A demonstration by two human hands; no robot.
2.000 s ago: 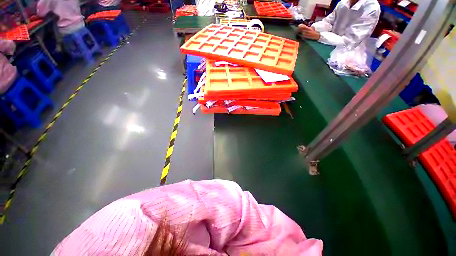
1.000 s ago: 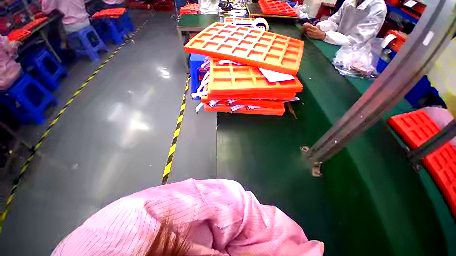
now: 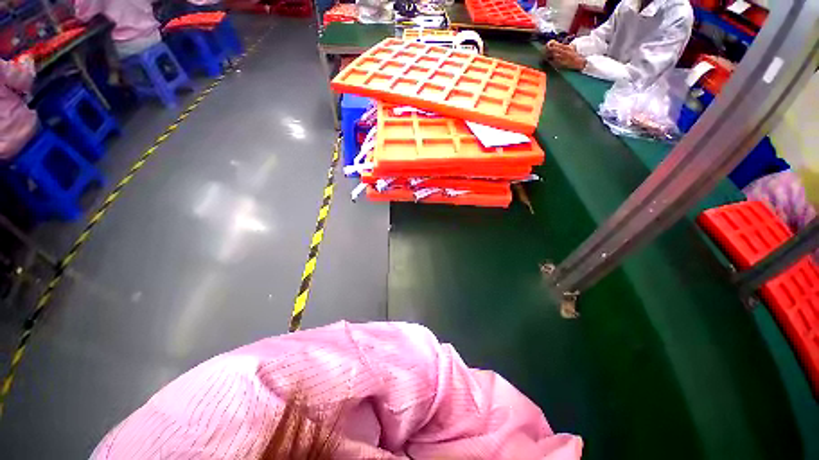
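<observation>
Neither of my hands is visible; only pink striped sleeves (image 3: 377, 377) show along the bottom edge. In front of me a stack of orange-red compartment trays (image 3: 449, 148) stands on the dark green bench (image 3: 467, 260). The top tray (image 3: 444, 83) lies askew on the others, tilted. A white paper (image 3: 497, 135) sticks out beneath it. Thin white and dark strips (image 3: 361, 160) stick out of the stack's left and front sides.
A metal upright (image 3: 656, 184) rises from the bench at right. Another red tray (image 3: 772, 260) lies at far right. A person in white (image 3: 629, 45) sits across the line beside a clear plastic bag (image 3: 642, 106). Blue stools (image 3: 58, 175) and yellow-black floor tape (image 3: 310, 260) are at left.
The view has shifted slightly since the oldest frame. A pink-purple sleeve or cloth beside the far-right tray has changed shape. The stack and my sleeves stay as they were.
</observation>
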